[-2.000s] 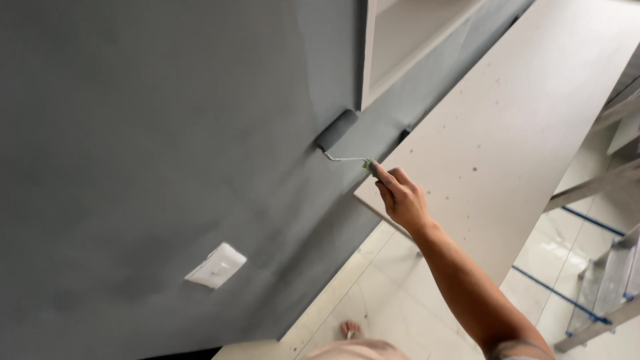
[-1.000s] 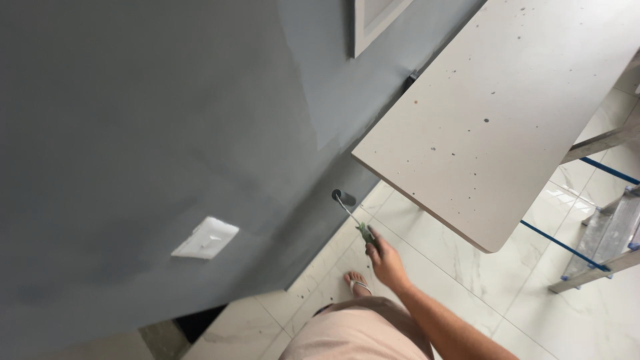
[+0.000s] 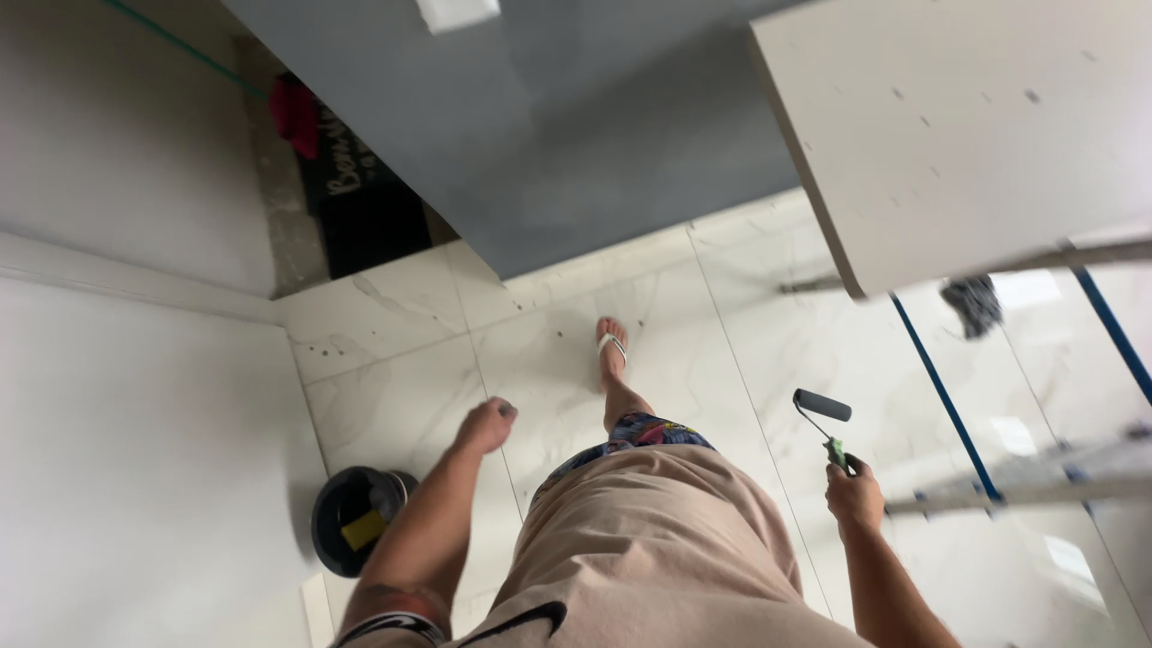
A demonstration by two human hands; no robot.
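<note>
My right hand [image 3: 853, 493] grips the green handle of a small paint roller [image 3: 823, 405], whose dark grey sleeve points up over the tiled floor, clear of the wall. My left hand [image 3: 487, 425] hangs over the floor on the other side of my body, its fingers curled; something small and grey shows at the fingertips, too blurred to name. Ahead stands the grey painted wall [image 3: 630, 135], with a white cover plate [image 3: 457, 13] at the top edge of the view.
A speckled pale tabletop [image 3: 954, 153] juts in at upper right. Below it are a ladder [image 3: 1026, 490] with blue straps [image 3: 947, 396] and a grey rag [image 3: 972, 306]. A black bucket [image 3: 326, 522] holding a yellow item stands by the white wall at left. A dark mat [image 3: 373, 225] lies beyond the wall corner.
The roller, on the grey wall two seconds ago, is now away from it, over the floor at right in my right hand. My left hand has come into view. The view has swung down and left.
</note>
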